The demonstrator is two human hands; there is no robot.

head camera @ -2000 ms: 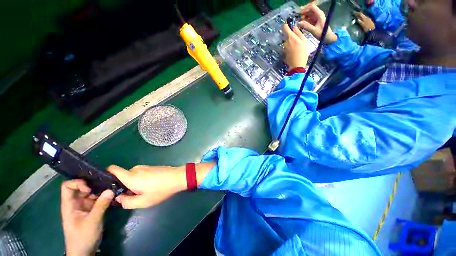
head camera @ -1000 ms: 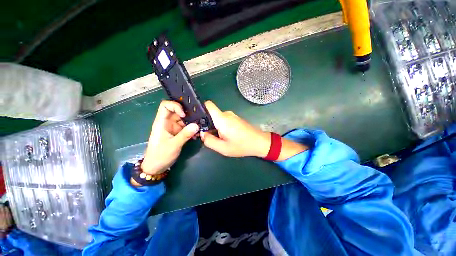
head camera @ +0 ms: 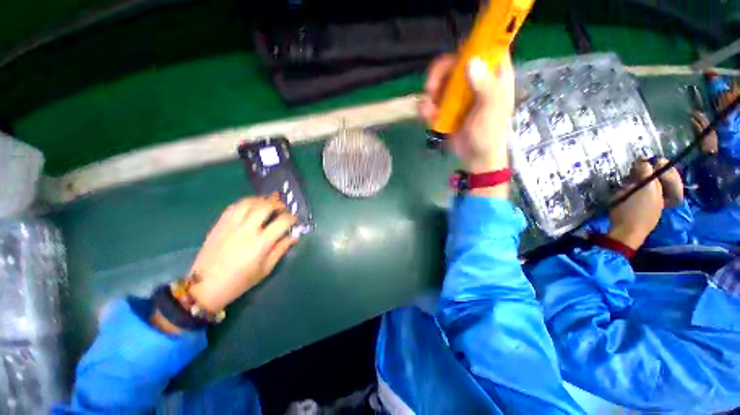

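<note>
The black phone housing (head camera: 280, 182) lies flat on the green bench by the pale rail, its white label at the far end. My left hand (head camera: 243, 247) rests with its fingers on the housing's near part and partly hides it. My right hand (head camera: 479, 105) is raised and blurred, gripped around the yellow-orange electric screwdriver (head camera: 492, 49), whose black nose points down. The top of the screwdriver is cut off by the picture's edge. The round speckled screw dish (head camera: 357, 162) lies on the bench between the housing and my right hand. Single screws cannot be made out.
A clear blister tray (head camera: 572, 134) with silvery parts is on the right, with a neighbour's hands (head camera: 637, 212) at its near edge. More clear trays (head camera: 28, 284) stand at the left, below a whitish cylinder (head camera: 18, 177). The rail (head camera: 162, 166) crosses behind, with dark trays (head camera: 357, 53) beyond it.
The housing has gone from both hands down onto the bench. My right hand has let go of it and taken hold of the screwdriver. The head view has shifted.
</note>
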